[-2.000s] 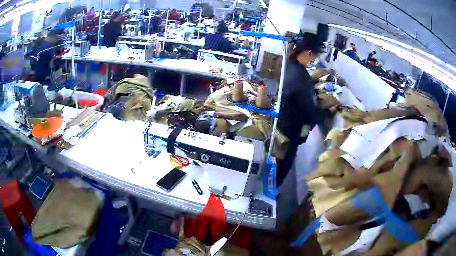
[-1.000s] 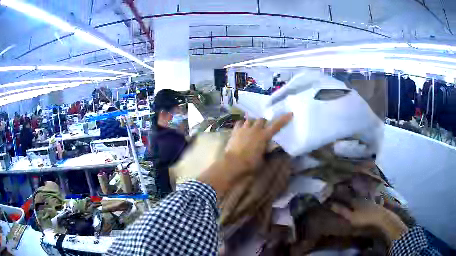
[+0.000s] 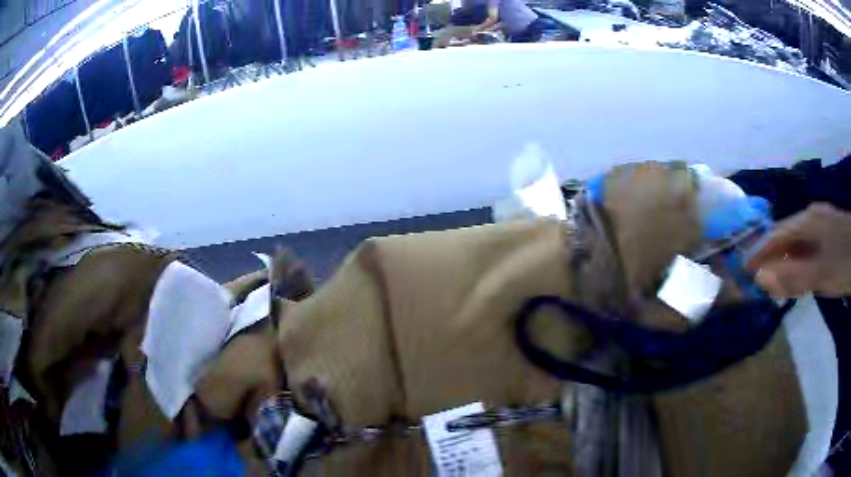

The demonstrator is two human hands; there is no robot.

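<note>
A large bundle of tan-brown cut pieces (image 3: pixel 467 298) lies across the middle of the view, tied with narrow dark and checked strips. A printed white ticket (image 3: pixel 464 442) sits on a strip at its lower front. A smaller blank white tag (image 3: pixel 690 287) is near its right part. A dark looped strip (image 3: pixel 644 349) lies over the bundle's right side. My right hand (image 3: pixel 810 253) is at the right edge, partly cut off and blurred, beside a blue strip (image 3: pixel 732 219); whether it grips anything is unclear. My left hand is not in view.
A low white partition (image 3: pixel 448 130) runs behind the bundles. More brown pieces with white pieces (image 3: pixel 187 331) lie at the left. A blurred blue piece (image 3: pixel 182 458) is at the lower left. A person's arm (image 3: pixel 485 23) shows beyond the partition.
The view has swung from the machine table and the other worker to the bundles by the partition. My left hand has left the view. My right hand is now at the right edge.
</note>
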